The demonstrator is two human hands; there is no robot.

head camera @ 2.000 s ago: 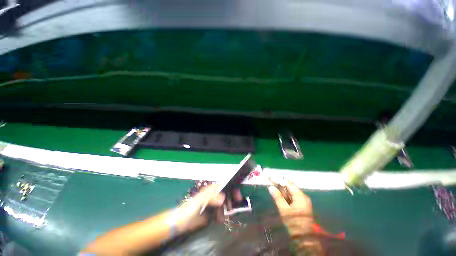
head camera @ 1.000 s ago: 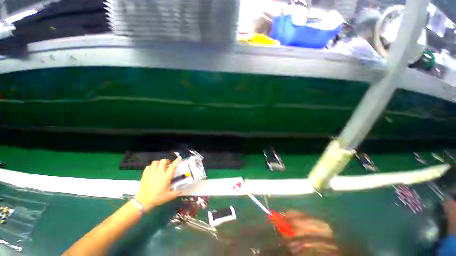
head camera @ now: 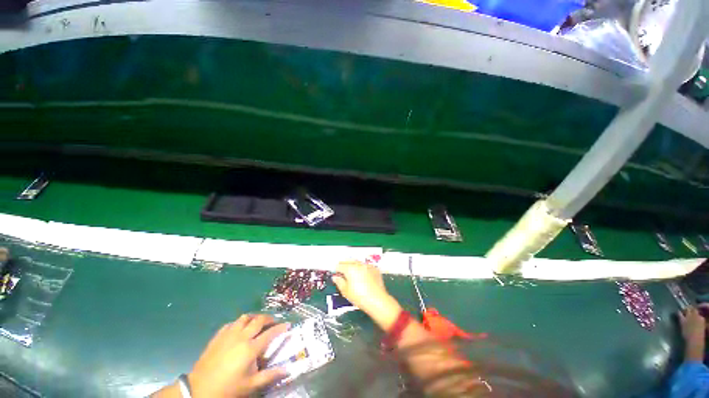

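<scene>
An open phone assembly point(head camera: 307, 351), silver-white with an orange spot, lies on the dark green bench mat. My left hand point(head camera: 241, 354) holds its left side. My right hand point(head camera: 360, 284) is over the right edge of the pile of tiny dark red and silver components point(head camera: 299, 286); whether its fingertips hold anything is too small to tell. A small white-framed piece point(head camera: 339, 304) lies just below the right hand. Clear plastic strips point(head camera: 330, 322) lie by the phone. An orange-red air blow gun point(head camera: 441, 325) lies beside my right forearm, its thin nozzle pointing to the white strip.
A black tray point(head camera: 249, 208) with a phone assembly point(head camera: 312, 210) on it sits on the green belt point(head camera: 155, 221), with other phones. A slanted post point(head camera: 532, 237) stands right. A clear plastic bag point(head camera: 35, 299) lies far left, a pinkish pile point(head camera: 637, 305) and another person's hand point(head camera: 692, 330) far right.
My left hand has come from the belt edge down to the bench with a phone. My right hand has let go of the air gun and moved up-left to the component pile.
</scene>
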